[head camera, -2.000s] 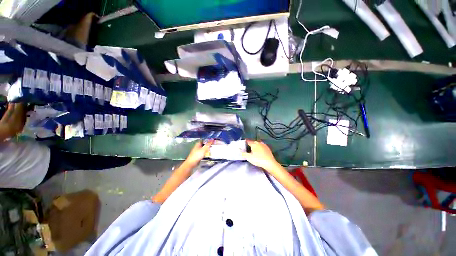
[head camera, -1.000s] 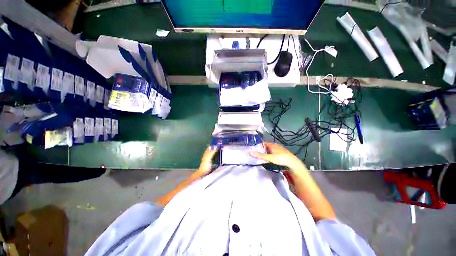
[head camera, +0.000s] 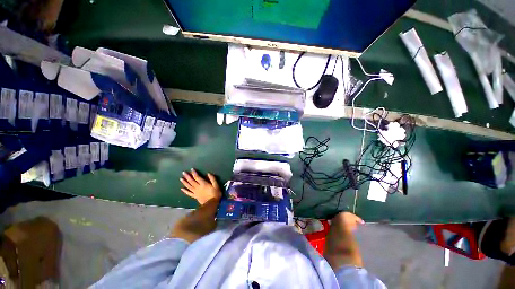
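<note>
A blue printed retail box (head camera: 257, 210) with a raised pale flap lies at the bench's front edge against my body. My left hand (head camera: 201, 187) rests on the green bench left of the box, fingers spread, holding nothing. My right hand (head camera: 347, 219) is at the bench edge right of the box, apart from it; its fingers are small and blurred. A second open box (head camera: 270, 135) stands behind the first, its lid up and its near face white.
Rows of blue boxes (head camera: 121, 121) stand at left. Black cables (head camera: 330, 175) tangle at right beside a paper slip (head camera: 385, 183). Behind are a mouse (head camera: 325, 91), a white board (head camera: 254, 62) and a monitor (head camera: 271, 40). A person's arm (head camera: 500, 240) shows at the right edge.
Both hands have let go of the near box and moved apart, left hand onto the bench, right hand to the edge. The near box now shows its blue printed face. The view has shifted.
</note>
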